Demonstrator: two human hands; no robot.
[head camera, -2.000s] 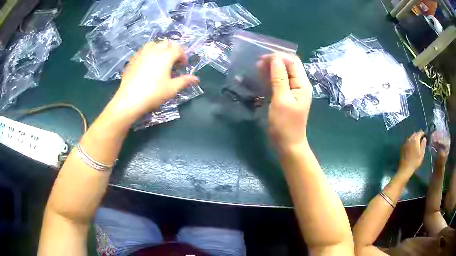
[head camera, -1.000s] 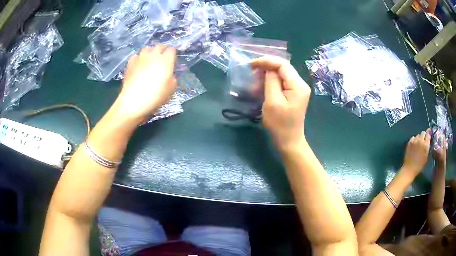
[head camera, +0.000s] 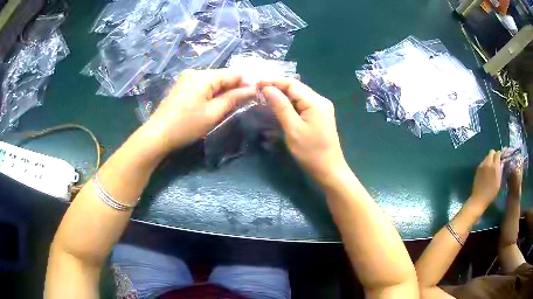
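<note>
My left hand (head camera: 193, 111) and my right hand (head camera: 307, 120) meet in front of me and pinch the top edge of a clear zip-lock bag (head camera: 225, 140) between their fingertips. The bag hangs below the fingers over the tabletop, blurred; what it holds is hard to tell. Another shiny bag (head camera: 263, 66) shows just behind the fingertips; whether it is held too, I cannot tell. The left pile of bags (head camera: 169, 41) spreads loosely beyond my left hand. The right pile of bags (head camera: 429, 87) is a compact, bright heap to the right.
A far-left pile of bags (head camera: 32, 70) lies above a white power strip (head camera: 36, 169) with a thin brown cord (head camera: 76, 125). Another person's hands (head camera: 488, 175) hold a bag at the right. Yellow-green scraps (head camera: 512, 93) lie at the far right edge.
My right hand has moved left, and my left hand has come right from the left pile. Their fingertips now meet at a bag. The other person's hands have shifted slightly.
</note>
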